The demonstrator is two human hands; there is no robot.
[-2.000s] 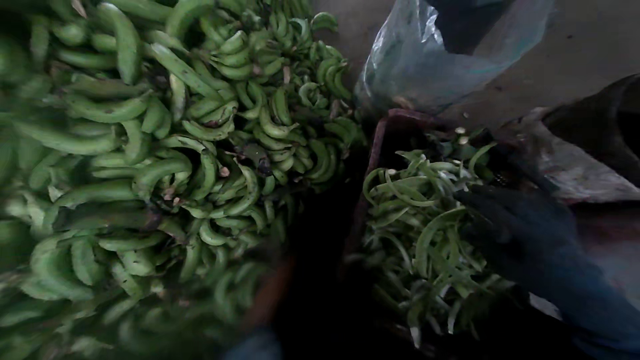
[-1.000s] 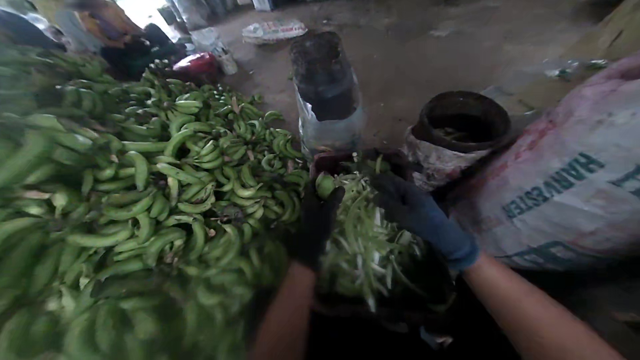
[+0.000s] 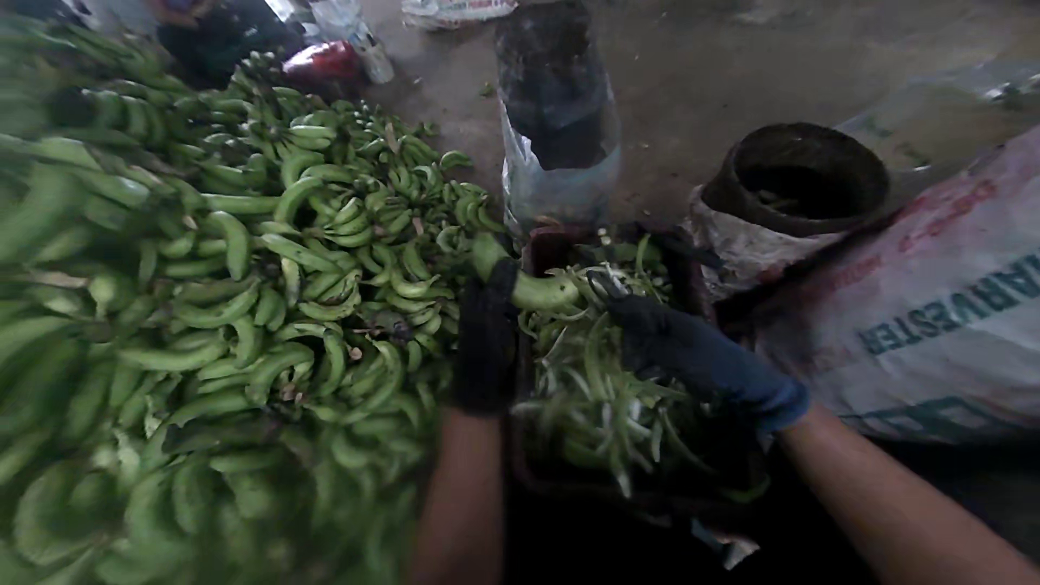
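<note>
My left hand (image 3: 487,341), in a dark glove, grips a green banana or plantain (image 3: 540,291) whose end points right over a dark reddish crate (image 3: 530,479). Just right of the fruit is my right hand (image 3: 674,341), in a dark glove with a blue cuff. Its fingers are closed around a small, thin tool (image 3: 603,284), perhaps a peeler or blade; the kind cannot be told. Below both hands, strips of green and whitish peel (image 3: 601,374) lie in the crate. A large heap of green bananas or plantains (image 3: 244,341) fills the left side.
Beyond the crate stands a tall container with clear plastic around it (image 3: 561,130). A dark round tub (image 3: 804,183) stands to the right, beside a large printed woven sack (image 3: 918,325). Part of another person (image 3: 211,36) and a red bundle (image 3: 325,69) are behind the heap.
The view has swung widely since the first frame. My left hand, not clearly visible then, now holds the fruit. Over the last second my right hand has come closer to the fruit.
</note>
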